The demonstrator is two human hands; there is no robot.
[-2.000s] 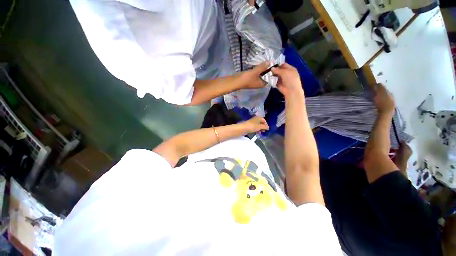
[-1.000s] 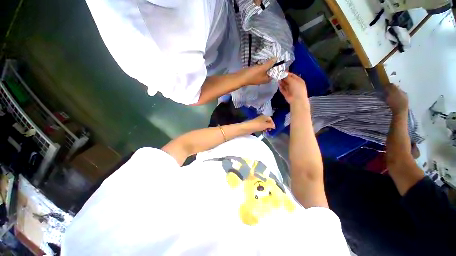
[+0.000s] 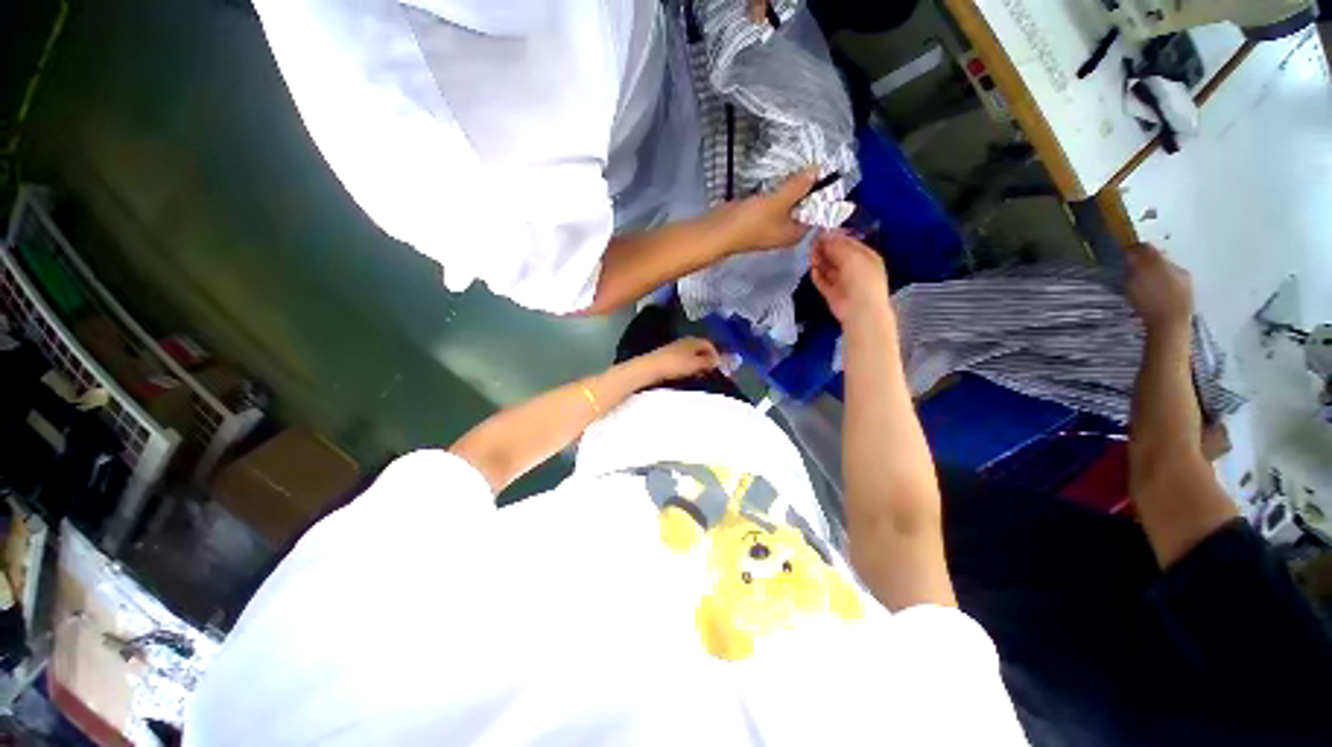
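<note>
A striped garment piece (image 3: 825,209) with a short black strip hangs in a co-worker's hand (image 3: 771,219). Its gathered striped and sheer cloth (image 3: 752,88) hangs beside that person's white shirt. My right hand (image 3: 850,275) reaches up with its fingertips pinched at the lower edge of the small striped part. My left hand (image 3: 690,359), below a thin bracelet, is held low in front of my shirt with the fingers drawn together. A tiny pale bit shows at its fingertips, too small to name.
Another person's hand (image 3: 1161,285) at the right holds a striped garment (image 3: 1023,339) over a blue bin (image 3: 976,423) and a red bin (image 3: 1099,479). White sewing tables (image 3: 1242,175) stand at the upper right. A white rack (image 3: 102,343) and a cardboard box (image 3: 285,485) are at the left.
My left hand has moved left, away from the cloth. My right hand has shifted slightly down at the small striped part, which the co-worker's hand still holds. More of the red bin shows.
</note>
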